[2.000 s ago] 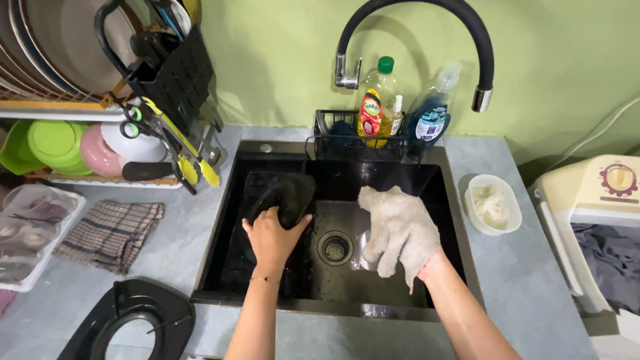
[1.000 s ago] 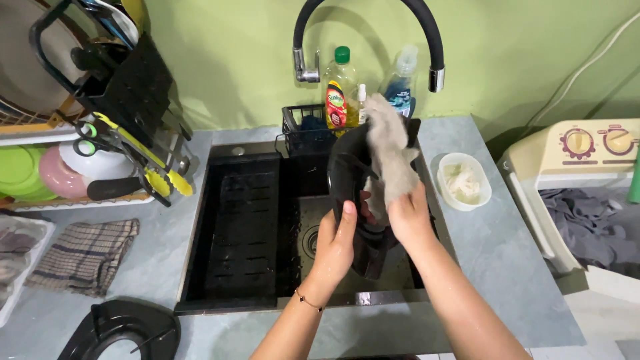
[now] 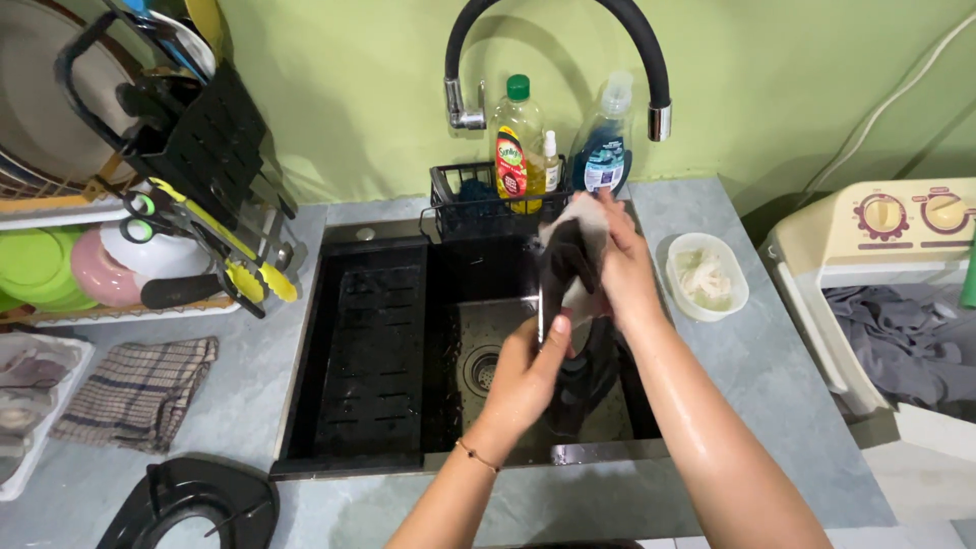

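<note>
Over the right half of the black sink (image 3: 450, 328), a dark ring-shaped part (image 3: 568, 259) is held tilted on edge, its details blurred. My left hand (image 3: 526, 374) grips its lower near side, thumb on the rim. A pale wet cloth (image 3: 591, 229) lies against its upper right, pressed there by my right hand (image 3: 625, 259), whose fingers are partly hidden behind it. Below both hands is the sink floor with its round drain (image 3: 482, 370). A similar glossy black part with a round opening (image 3: 202, 496) lies on the counter at the lower left.
A black slotted tray (image 3: 374, 343) covers the sink's left side. Behind stand a wire caddy (image 3: 457, 198), soap bottles (image 3: 518, 145) and an arched faucet (image 3: 659, 76). A plastic tub (image 3: 705, 278) and washing machine (image 3: 877, 229) are right; a dish rack (image 3: 191, 305) and checked cloth (image 3: 145, 389) left.
The dark part was low in the sink's left side under my left hand two seconds ago; now both hands hold it up. The cloth has moved from above the drain onto the part.
</note>
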